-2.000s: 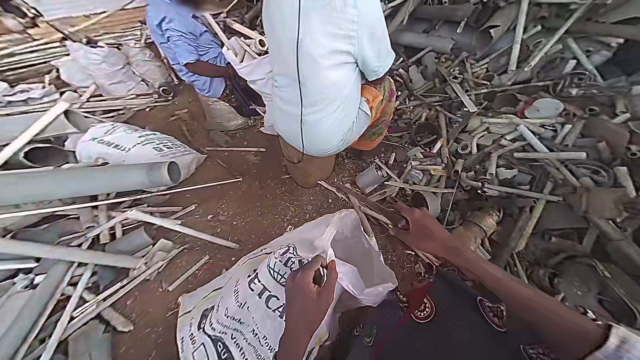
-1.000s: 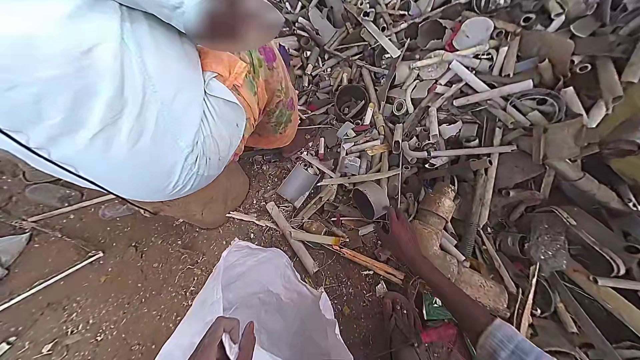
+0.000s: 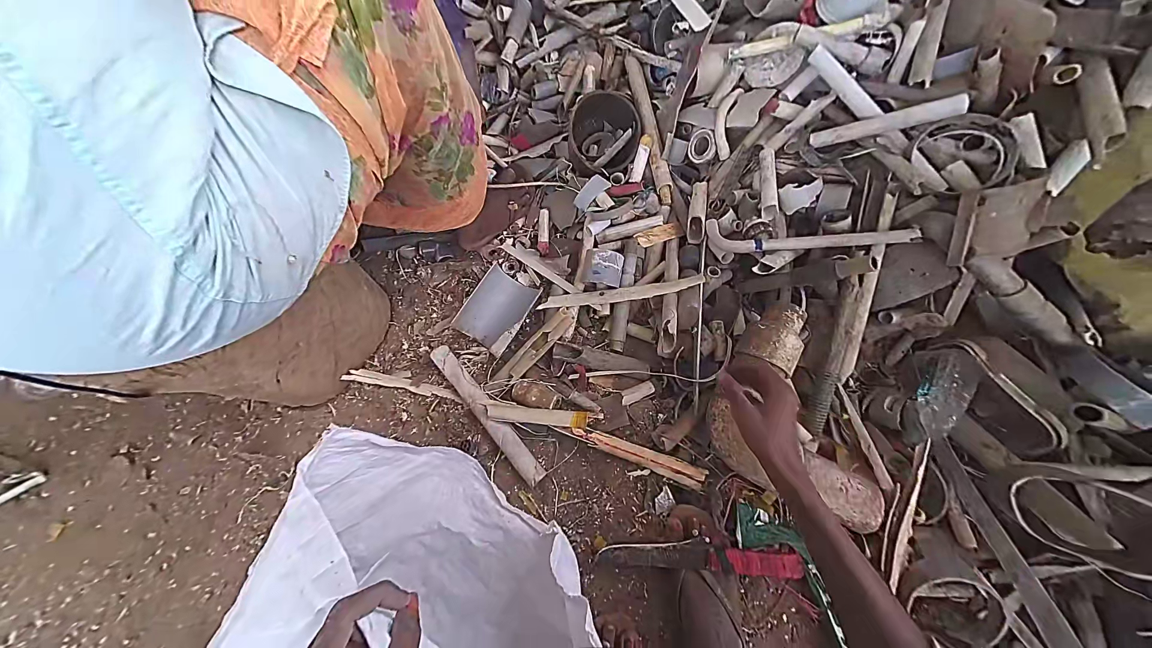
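Observation:
My left hand (image 3: pixel 371 616) pinches the rim of a white woven sack (image 3: pixel 405 522) at the bottom of the view; the sack's mouth lies wide. To the right, my right hand (image 3: pixel 760 405) is over a dirt-crusted pipe fitting (image 3: pixel 774 337) at the edge of the scrap heap; whether its fingers hold anything cannot be told. Left of that hand, a grey curved pipe piece (image 3: pixel 496 307), a pale pipe length (image 3: pixel 488 416) and a split strip with yellow tape (image 3: pixel 531 414) lie on the soil. A blade with a red-wrapped handle (image 3: pixel 756 564) lies below my right hand.
A person in a light blue shirt (image 3: pixel 162 198) and floral orange cloth sits close at the left on a brown sack (image 3: pixel 297 346). Plastic pipe scrap (image 3: pixel 891 121) is heaped across the back and right. A dark round container (image 3: pixel 601 135) stands within the heap. Bare soil (image 3: pixel 135 504) shows lower left.
The view has swung right and down towards the heap. The pipe piece beside my right hand a second ago is no longer seen there. My left hand stays on the sack.

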